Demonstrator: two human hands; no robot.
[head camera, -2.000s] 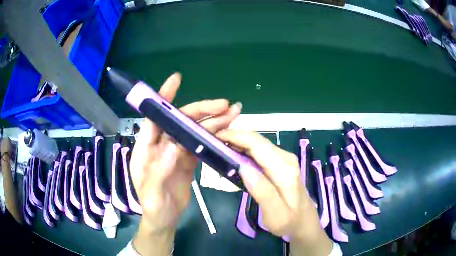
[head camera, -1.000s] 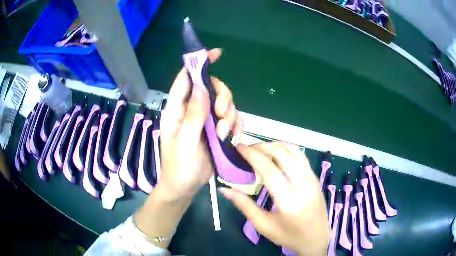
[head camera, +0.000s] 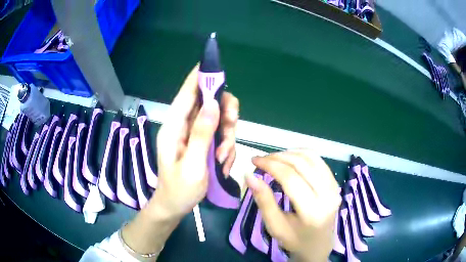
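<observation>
A pink-purple and black 3D printing pen (head camera: 219, 190) stands nearly upright in my left hand (head camera: 186, 148), its black nozzle tip pointing up and away, its wide curved end low. My left thumb lies on its pink side and the fingers wrap round the black side. My right hand (head camera: 299, 199) is to the right of the pen's wide end, fingers curled and thumb near the forefinger, apart from the pen. I see nothing clearly between its fingertips. A slim pale stick (head camera: 199, 223) lies on the bench below the pen, and pale paper (head camera: 245, 162) is partly hidden behind my hands.
Rows of pens lie left (head camera: 76, 158) and right (head camera: 365, 189) on the green bench. A translucent bottle (head camera: 35, 105), white wad (head camera: 93, 203), blue bin (head camera: 56, 71) and grey post (head camera: 89, 51) are left. A brown tray (head camera: 352, 19) and a person's sleeve (head camera: 452, 42) are far right.
The pen turned from slanting across both hands to nearly upright in my left hand, pink side showing. My right hand let go of its wide end and moved off right. The view also turned.
</observation>
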